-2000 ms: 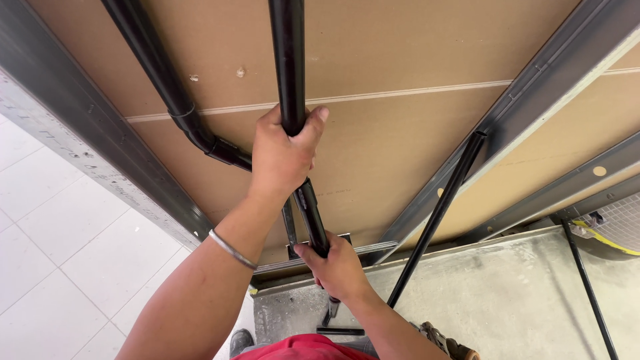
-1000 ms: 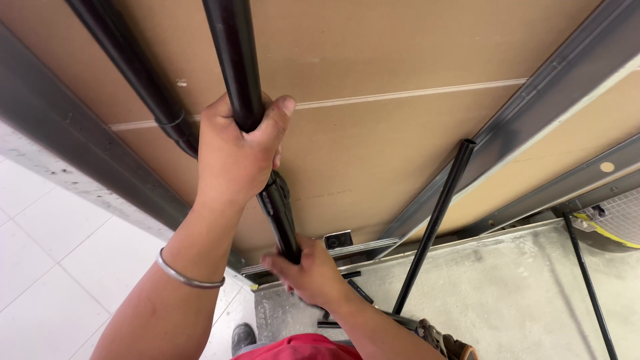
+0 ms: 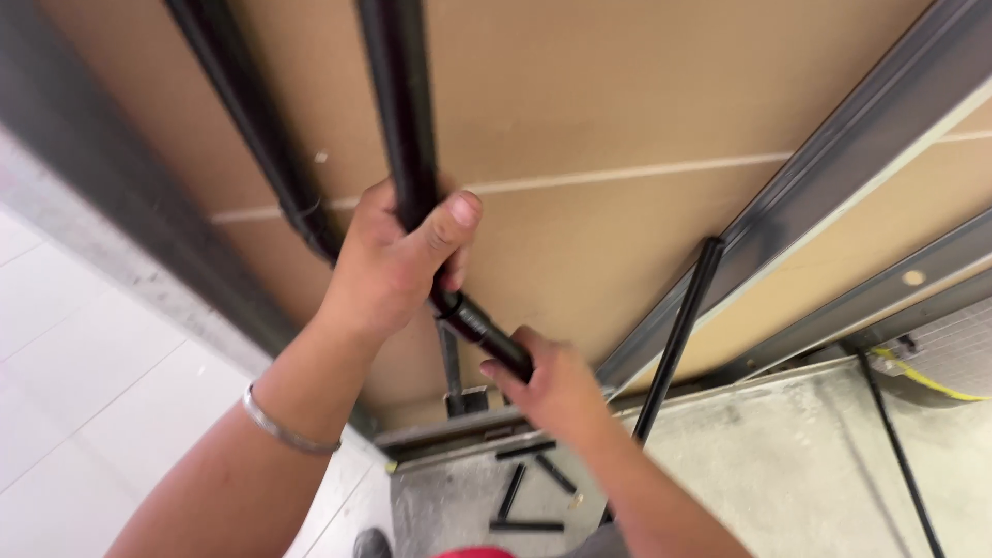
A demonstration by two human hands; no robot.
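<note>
My left hand [image 3: 407, 260], with a metal bangle at its wrist, is closed around a black pipe [image 3: 397, 93] that runs up out of view. Just below it a black pipe fitting [image 3: 467, 319] joins a lower piece, which slants down to the right. My right hand [image 3: 554, 380] grips the end of that lower piece; its fingers are slightly blurred. Another black pipe with a bend [image 3: 256, 132] runs at the left, partly behind my left hand. Behind both hands is a brown wall board [image 3: 581, 256].
Metal studs [image 3: 837, 170] cross the wall board. A long black pipe [image 3: 678, 341] leans against one stud. Several short black pipe pieces [image 3: 527, 526] lie on the concrete floor [image 3: 713, 480]. Another long pipe [image 3: 899, 457] is at the right, white tiles [image 3: 101, 372] at the left.
The lower pipe piece now slants out to the right, and my right hand has moved right with it. My left hand still grips the upper pipe.
</note>
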